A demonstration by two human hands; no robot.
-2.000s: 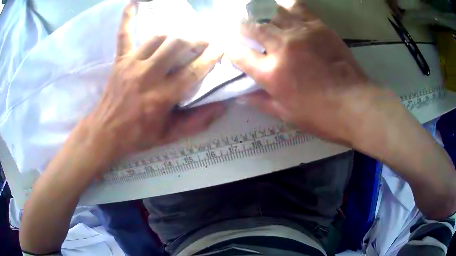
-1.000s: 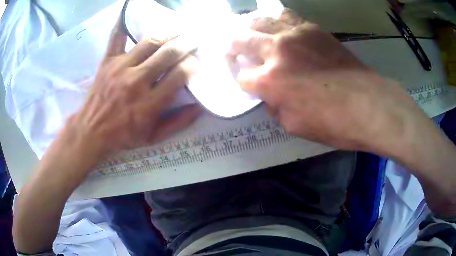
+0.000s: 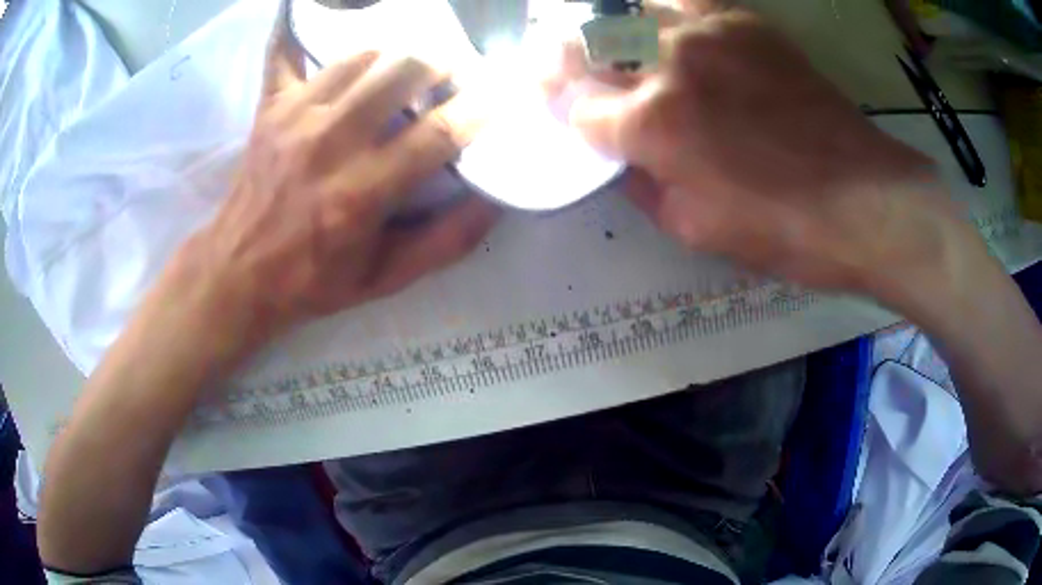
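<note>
A white garment piece [image 3: 546,171] with a thin dark line along its rounded end lies under bright glare at the top middle. My left hand [image 3: 354,189] rests on the cloth left of the rounded end, fingers spread and pressing it down. My right hand [image 3: 754,149] grips the right edge of the piece, its fingertips partly lost in the glare. A cream block [image 3: 620,41] with a dark part above it hangs by my right fingers. The needle area is hidden by the glare.
White cloth [image 3: 103,217] spreads at the left. Dark thread snips [image 3: 946,120] lie at the right. A printed ruler [image 3: 531,357] runs along the front edge. White cloth hangs right of my lap [image 3: 908,457], beside a blue surface, and more lies at lower left [image 3: 194,549].
The rounded end swung out from its folded position, then moved up, away from the ruler. My right hand shifted up and right. The cream block shows again beside it.
</note>
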